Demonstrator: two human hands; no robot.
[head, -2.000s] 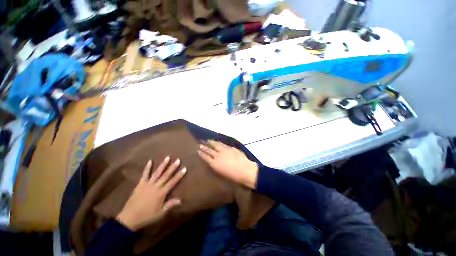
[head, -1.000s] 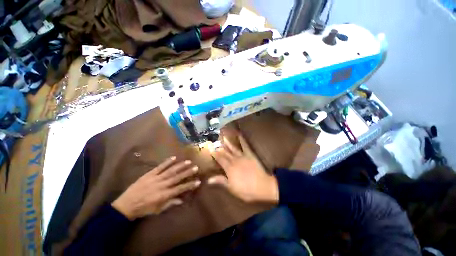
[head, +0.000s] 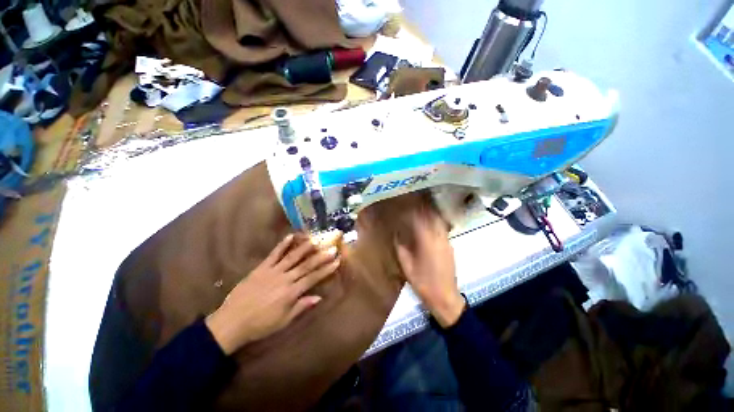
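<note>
A large brown fabric panel [head: 193, 241] lies on the white machine table, with black cloth [head: 109, 342] showing along its left edge. Part of the panel is under the head of the white and blue JACK sewing machine [head: 451, 145]. The presser foot area [head: 326, 235] is lit. My left hand [head: 278, 294] lies flat on the brown panel, fingertips just in front of the needle area. My right hand [head: 430, 253] is right of the needle, on the panel's right part, its fingertips partly under the machine arm and blurred; its grip cannot be told.
A cluttered tools tray [head: 587, 201] is at the table's right end. Brown cardboard [head: 24, 298] is at the left. Brown cloth [head: 290, 32], thread spools [head: 310, 67] and scraps lie behind the table. A metal cylinder [head: 499, 44] stands behind the machine. A white bag [head: 628, 261] is at the right.
The brown panel has come under the machine head, and the black scissors no longer show. Since the last earlier frame, my right hand has moved right, away from the needle; my left fingers are nearer it.
</note>
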